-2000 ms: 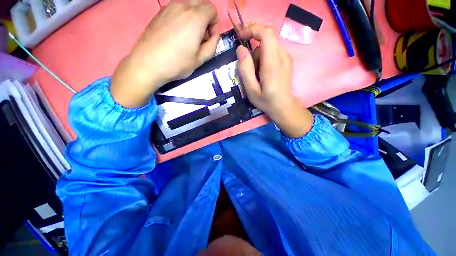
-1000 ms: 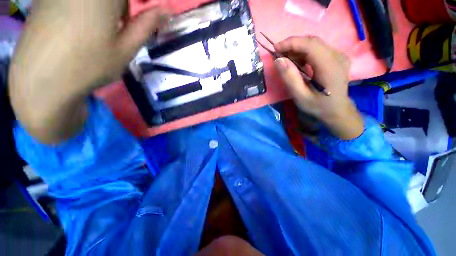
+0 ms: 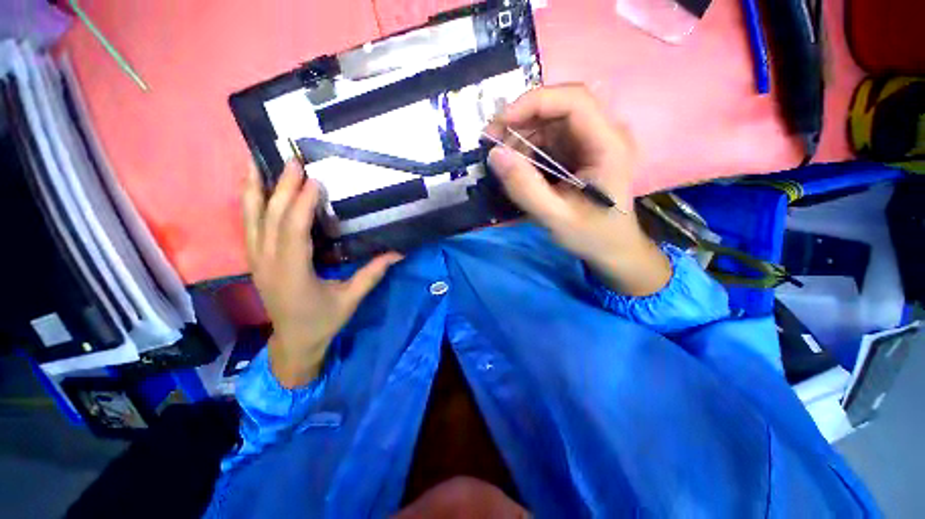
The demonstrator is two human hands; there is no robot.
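Observation:
The opened tablet (image 3: pixel 370 198) lies tilted on the red-pink mat at its front edge, silver-white inside facing up. Black tape strips and a dark slanting flex cable (image 3: pixel 385 159) cross the white area. My left hand (image 3: pixel 299 274) is at the tablet's lower left corner, fingertips on its left edge and inside, thumb apart below. My right hand (image 3: pixel 568 182) is over the tablet's right part and holds the tweezers (image 3: pixel 556 168), prongs apart and pointing up-left. The right fingertips are at the inner right end of the cable; what they touch there is hidden.
A clear-pinkish film (image 3: pixel 659 18) with a black pad is at the top edge. A blue pen (image 3: pixel 756 46), a thick black stick (image 3: pixel 795 81) and a yellow-black roll (image 3: pixel 893 127) are at right. Black slabs between white sheets (image 3: pixel 76 203) stand at left. A blue bin (image 3: pixel 745 228) is below right.
My left hand has come down from above the tablet to its lower left corner. My right hand, with the tweezers, has moved left from beside the tablet onto its right part.

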